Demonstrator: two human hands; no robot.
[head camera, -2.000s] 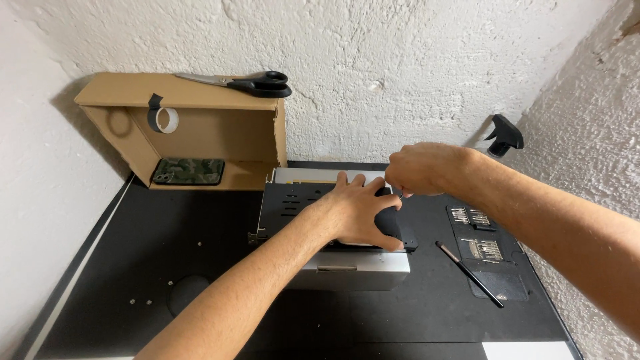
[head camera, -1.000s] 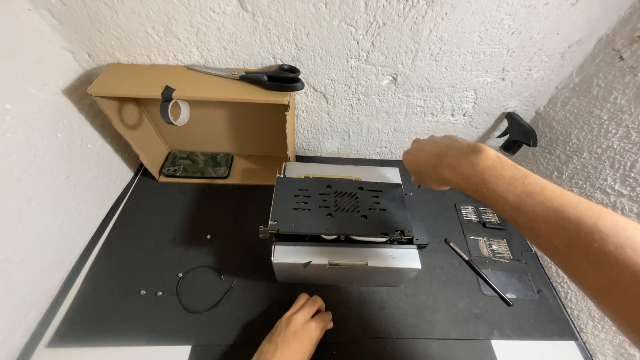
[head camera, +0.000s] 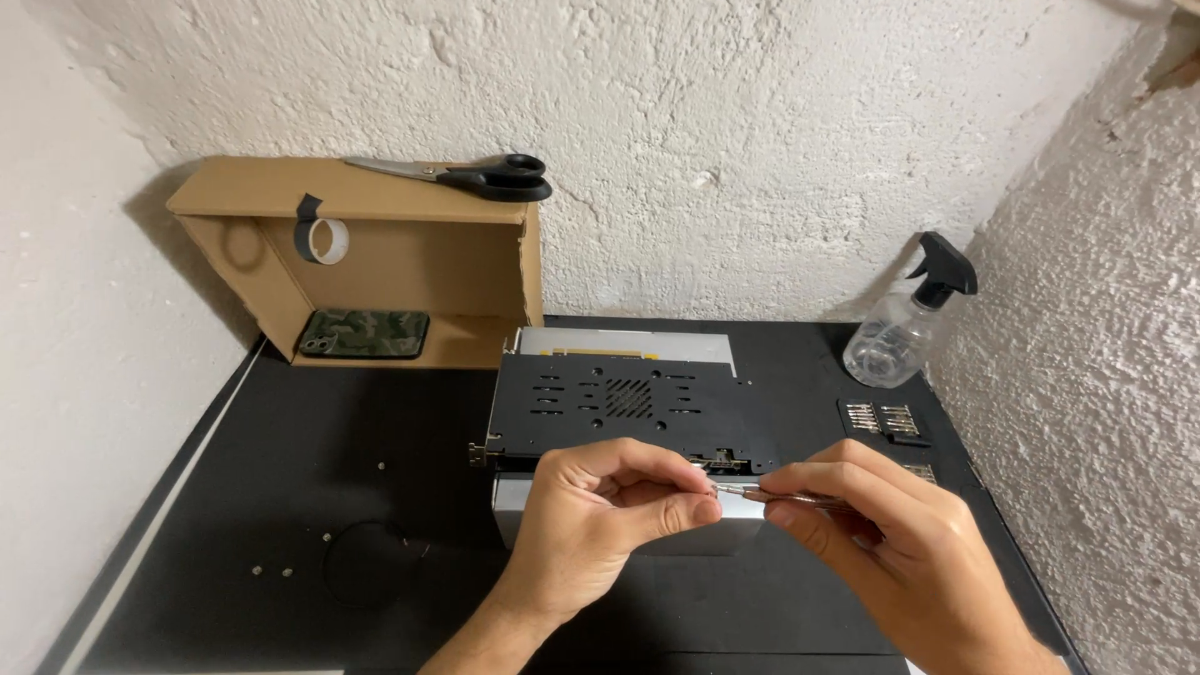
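A graphics card with a black backplate lies on a white box, its gold edge contacts toward the wall. In front of the card's near edge, my left hand pinches something tiny between thumb and forefinger, too small to identify, perhaps a screw. My right hand grips a slim precision screwdriver, whose tip points left and meets the left fingertips. Both hands are raised over the front of the box and hide part of it.
Several small screws and a thin black cable loop lie at left. A cardboard box behind them bears scissors and a tape roll, with a phone inside. Right: a spray bottle and bit set.
My left hand has come up from the near part of the table, and my right hand has moved down toward it from beyond the card's right end. The hands now meet in front of the card.
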